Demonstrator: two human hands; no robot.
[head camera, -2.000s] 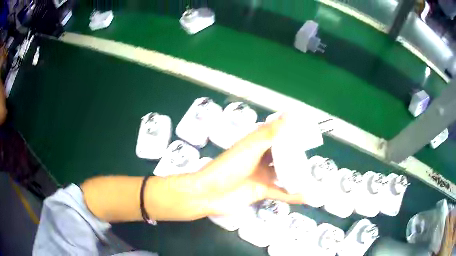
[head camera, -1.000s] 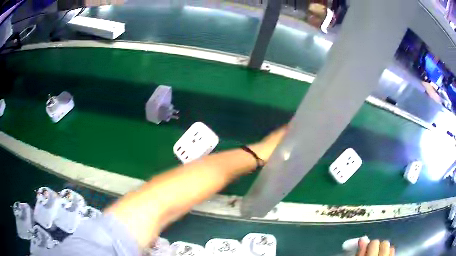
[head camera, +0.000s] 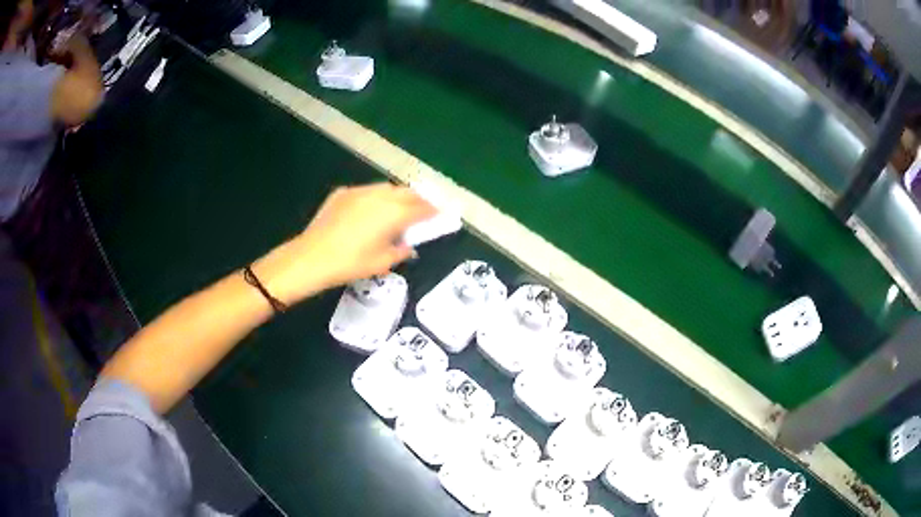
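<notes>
My left hand (head camera: 366, 234) is over the bench beside the pale rail, closed on a white socket adapter (head camera: 432, 228). Its fingers cover part of the adapter. Below and to the right of it, white adapters (head camera: 401, 372) lie in close rows on the dark green bench (head camera: 293, 404), pins up. My right hand is not in view.
The pale rail (head camera: 596, 275) runs diagonally between bench and green belt (head camera: 656, 232). Scattered adapters lie on the belt, one (head camera: 563, 148) pins up and one (head camera: 792, 328) socket face up. A grey post (head camera: 858, 389) stands at right. Another person's arm (head camera: 77, 86) shows at upper left.
My left hand has come back from reaching over the belt behind the post to above the bench, now holding an adapter. The view has swung left. My right hand has left the picture.
</notes>
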